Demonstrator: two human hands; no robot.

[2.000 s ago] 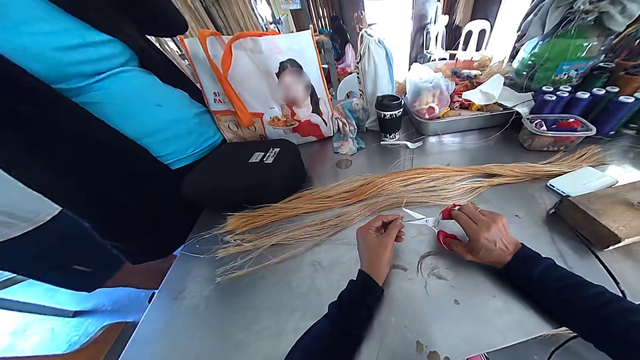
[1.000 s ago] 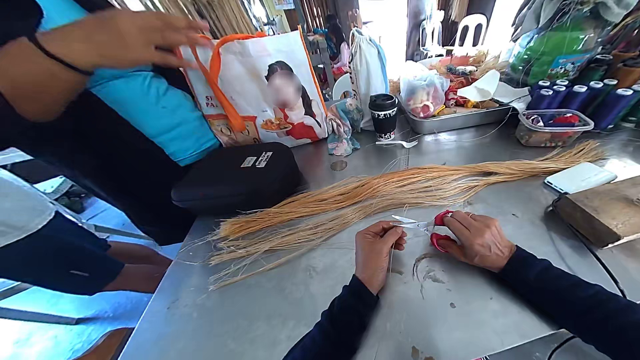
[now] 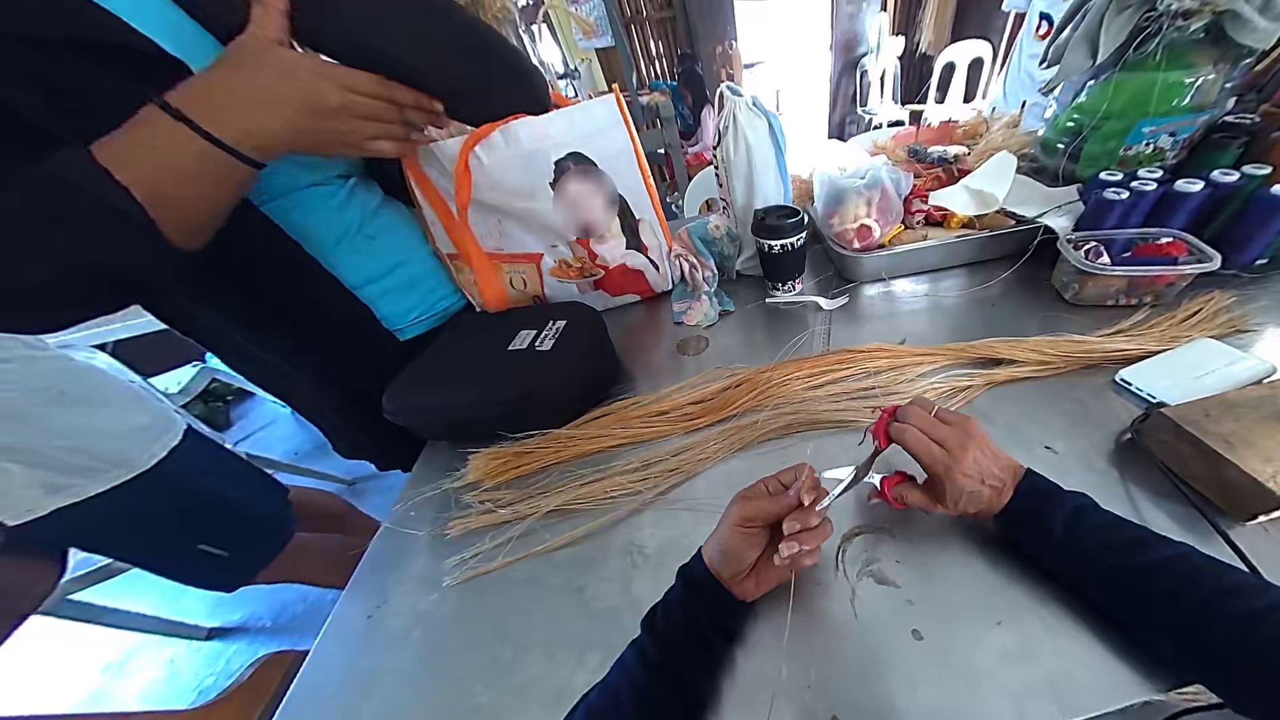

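Note:
My left hand (image 3: 768,532) pinches a thin pale fiber strand (image 3: 789,625), whose end hangs down over the metal table. In my right hand (image 3: 950,460) are scissors with red handles (image 3: 884,430), the blades parted and their tips at the fingers of my left hand. Just beyond both hands, a long bundle of straw-colored and orange fibers (image 3: 760,400) lies across the table. A small wisp of dark fibers (image 3: 868,560) rests below the scissors.
A black case (image 3: 505,375), a printed bag (image 3: 560,210), a lidded cup (image 3: 779,250), a plastic fork (image 3: 808,301) and a metal tray (image 3: 930,260) stand beyond the bundle. At right are a white device (image 3: 1195,371) and a wooden block (image 3: 1220,450). Another person's hand (image 3: 300,100) is at the bag.
The scissors' blades have spread wider, and the red handles are farther apart. The other person's hand, over the bag's left side one second ago, is now lower, at its top edge.

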